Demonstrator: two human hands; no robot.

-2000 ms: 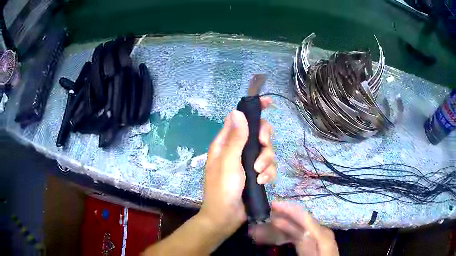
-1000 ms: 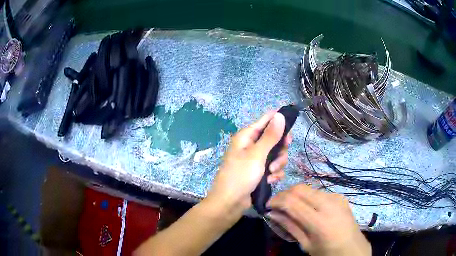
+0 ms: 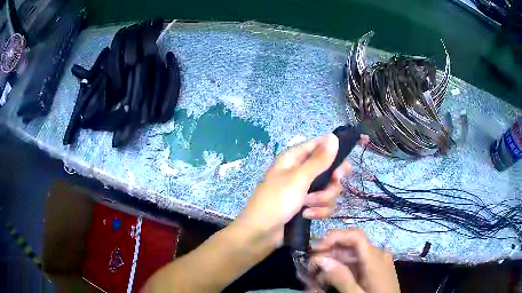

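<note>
My left hand (image 3: 286, 186) is closed around a black headband sleeve (image 3: 336, 163), which is held tilted, its upper end pointing up and right. A flat band tip (image 3: 369, 127) shows at that upper end, with a reddish wire end beside it. My right hand (image 3: 355, 260) is at the sleeve's lower end, fingers bent around a shiny, blurred strip (image 3: 301, 266) that comes out there. The fingertips hide part of this strip.
A pile of black sleeves (image 3: 129, 86) lies at left. Tangled spring steel bands (image 3: 395, 106) lie at centre-right, with a bundle of thin black wires (image 3: 429, 209) below. A spray can (image 3: 506, 147) stands at far right. A red box (image 3: 129, 246) is below the bench.
The sleeve has gone from nearly upright to tilted up and right. My left hand has moved right with it. My right hand now holds the shiny strip at its lower end.
</note>
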